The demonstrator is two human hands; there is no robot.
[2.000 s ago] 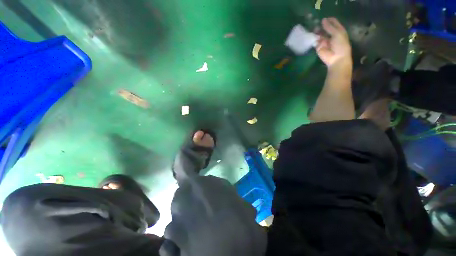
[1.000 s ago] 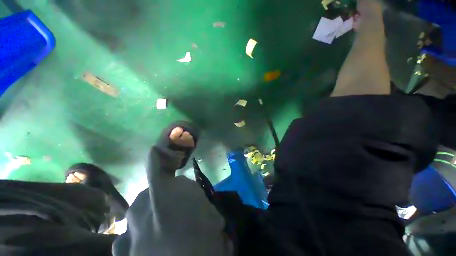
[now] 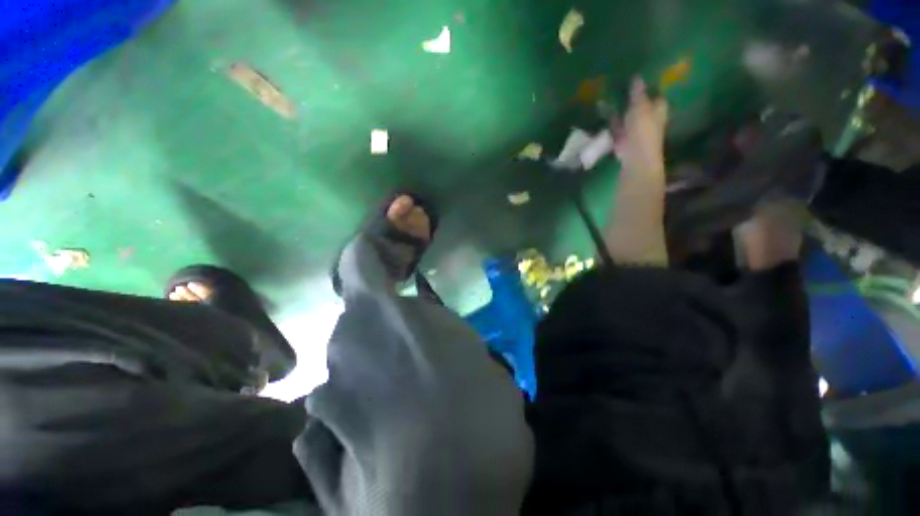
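Note:
My right hand (image 3: pixel 641 126), small and blurred, reaches down over the green floor from a dark sleeve (image 3: pixel 676 393). Its fingers hold white sheets or slips (image 3: pixel 585 149), which stick out to the left; their exact number is unclear. One orange-yellow piece (image 3: pixel 674 73) lies just beyond the fingertips and another (image 3: pixel 590 91) lies to their left. Pale scraps (image 3: pixel 530 151) are on the floor nearby. My left hand is not in view.
Grey-trousered legs (image 3: pixel 419 383) and sandalled feet (image 3: pixel 409 222) fill the lower left. A blue plastic piece (image 3: pixel 509 323) stands beside them. Another person's ankle (image 3: pixel 772 237) and dark shoe are at right. Blue plastic (image 3: pixel 71 50) is at upper left; yellow scraps (image 3: pixel 553 272) lie near the centre.
My right hand went towards the upper right, then came back left and lower with the white sheets. The view has shifted, bringing the bare ankle at right back into sight.

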